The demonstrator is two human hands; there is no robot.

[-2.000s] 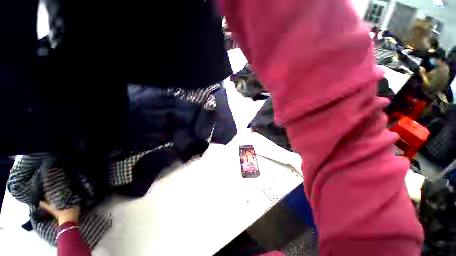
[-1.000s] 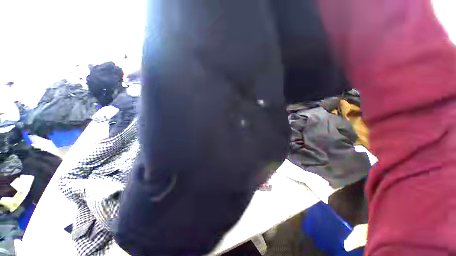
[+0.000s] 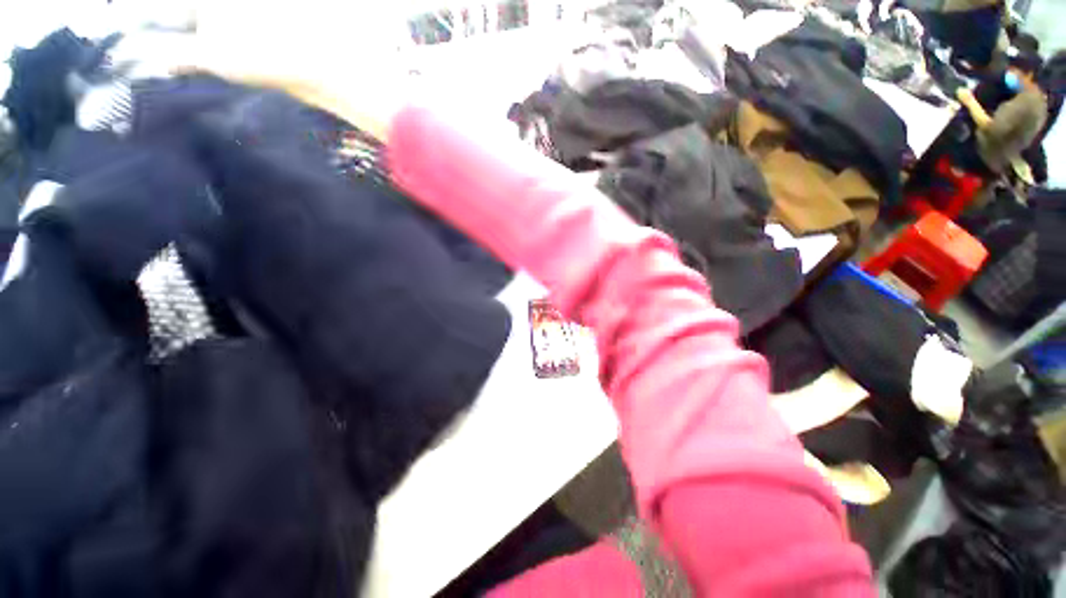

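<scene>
A large dark navy coat (image 3: 339, 280) fills the left of the view, heaped and spread on the white table. Small black-and-white check cloth (image 3: 175, 306) shows in a gap between its folds. My right arm, in a pink sleeve, reaches across from the lower right. My right hand (image 3: 333, 103) is blurred and washed out at the coat's far upper edge; whether its fingers grip the cloth cannot be told. My left hand is not in view.
A smartphone with a lit screen (image 3: 554, 339) lies on the white table (image 3: 497, 450), beside my right sleeve. Dark grey garments (image 3: 701, 199) and a brown one (image 3: 801, 187) are heaped beyond. A red stool (image 3: 929, 259) and a person (image 3: 1015, 123) are at the right.
The navy cloth raised close to the camera has come down and now lies spread at left. My right arm has moved left and away from me. The phone shows again.
</scene>
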